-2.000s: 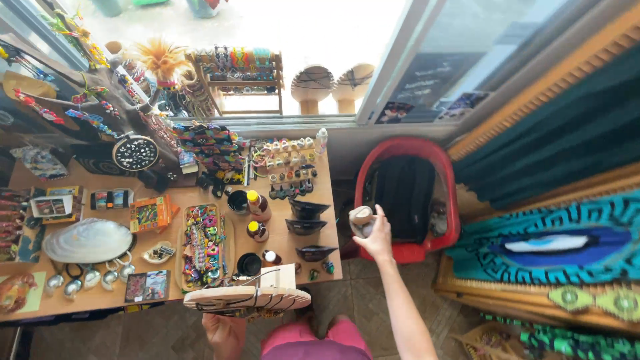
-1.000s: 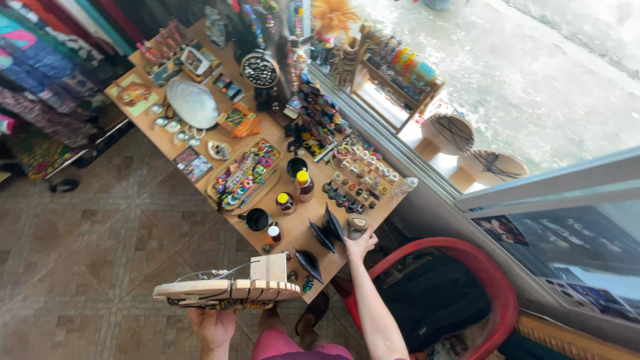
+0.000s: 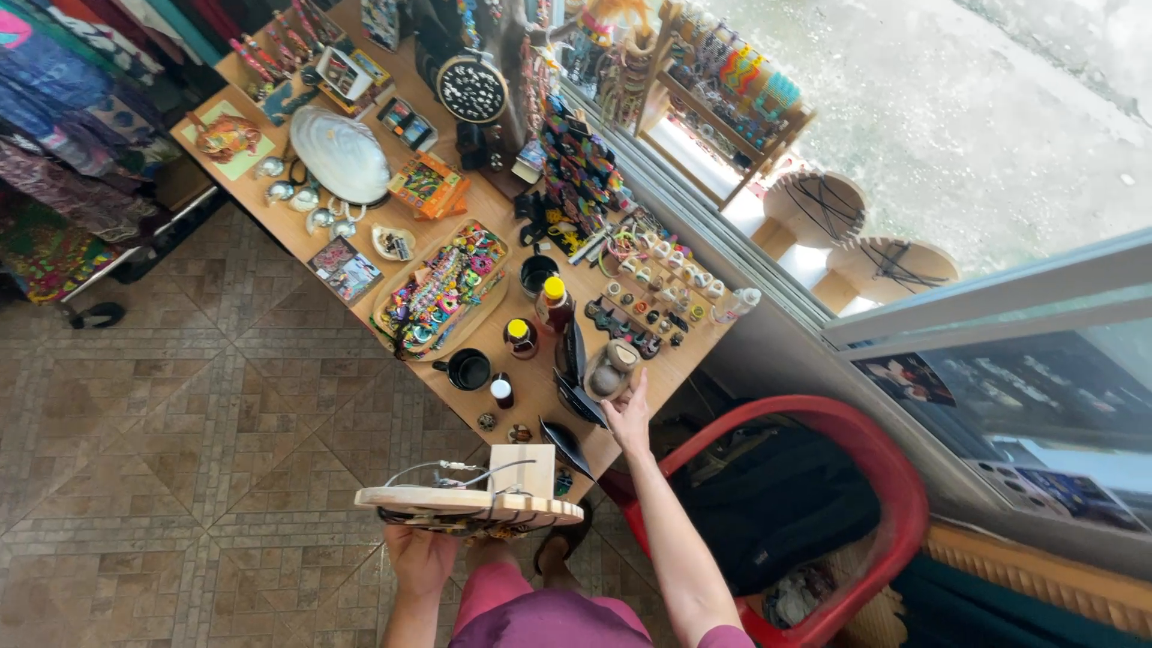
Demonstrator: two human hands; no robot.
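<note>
My left hand (image 3: 421,553) grips a round wooden display board (image 3: 468,506) from below, with dark cords wrapped around it and a wooden block on its top. At the table's near right corner, my right hand (image 3: 630,416) has its fingers at the edge of a small wooden bowl (image 3: 614,371) that holds rounded stone-like pieces. The fingers partly hide the bowl's rim; whether it rests on the table cannot be told. Dark pointed display stands (image 3: 567,445) are just left of that hand. Bottles with yellow caps (image 3: 519,337) and a black mug (image 3: 468,369) stand farther left.
The wooden table (image 3: 396,360) also carries a tray of colourful beaded jewelry (image 3: 441,288), a large shell (image 3: 339,155) and rows of rings (image 3: 661,283). A red plastic tub chair (image 3: 891,468) with dark cloth is at the right. Beyond the window frame stands a bracelet rack (image 3: 720,99).
My right hand, with the stone-like pieces, has gone from above the red chair to the table's corner. The board stays in my left hand. The view has swung left.
</note>
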